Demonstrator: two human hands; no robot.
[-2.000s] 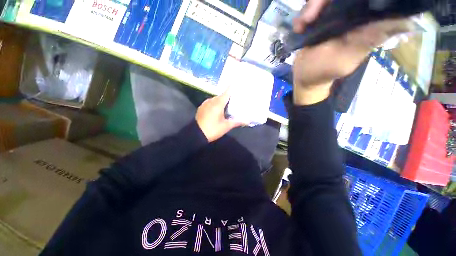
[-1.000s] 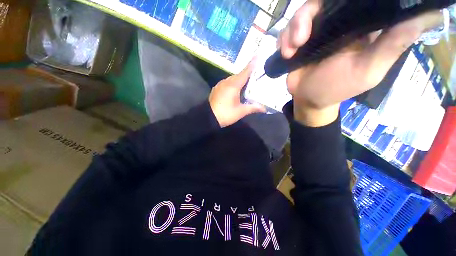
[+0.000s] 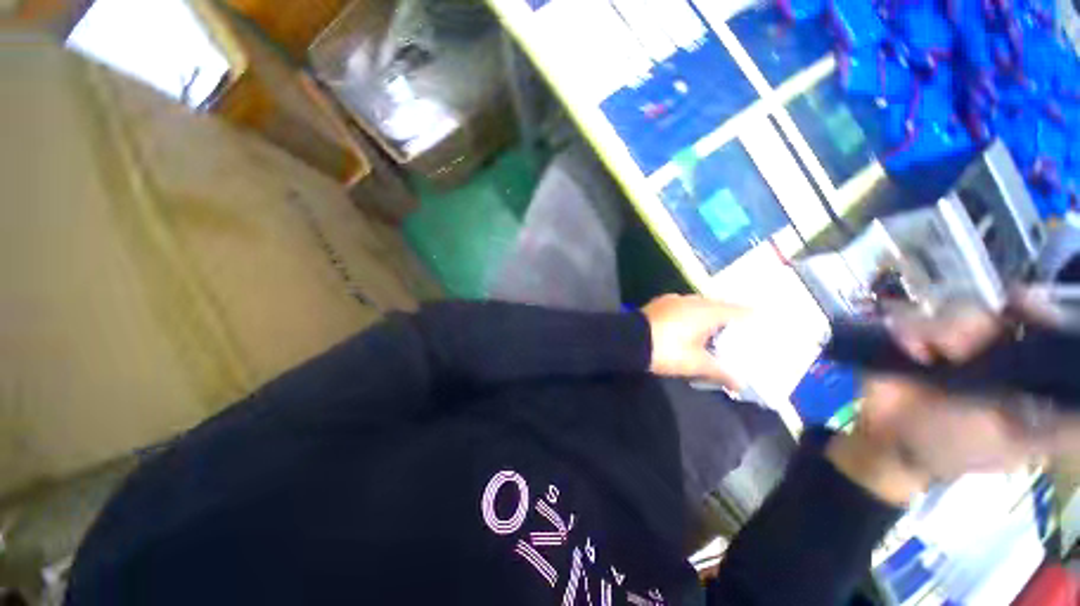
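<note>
My left hand holds a white plastic housing by its near edge, at the edge of the bench. The housing's upper face looks plain white and overexposed. My right hand, blurred, is wrapped around a thick black electric screwdriver. The screwdriver's front end points left and is close to the housing; I cannot tell whether its bit touches. A grey-white box with small metal parts, likely a screw feeder, stands just behind the right hand.
The bench has blue-and-white printed sheets. Blue battery packs with red wires are piled at its back. Brown cartons stand at left, one holding clear plastic bags. White parts and a red bin are at lower right.
The view has turned and shifted, showing more cartons and the battery pile. The screwdriver, over the housing a second ago, is now at its right side. My left hand still holds the housing.
</note>
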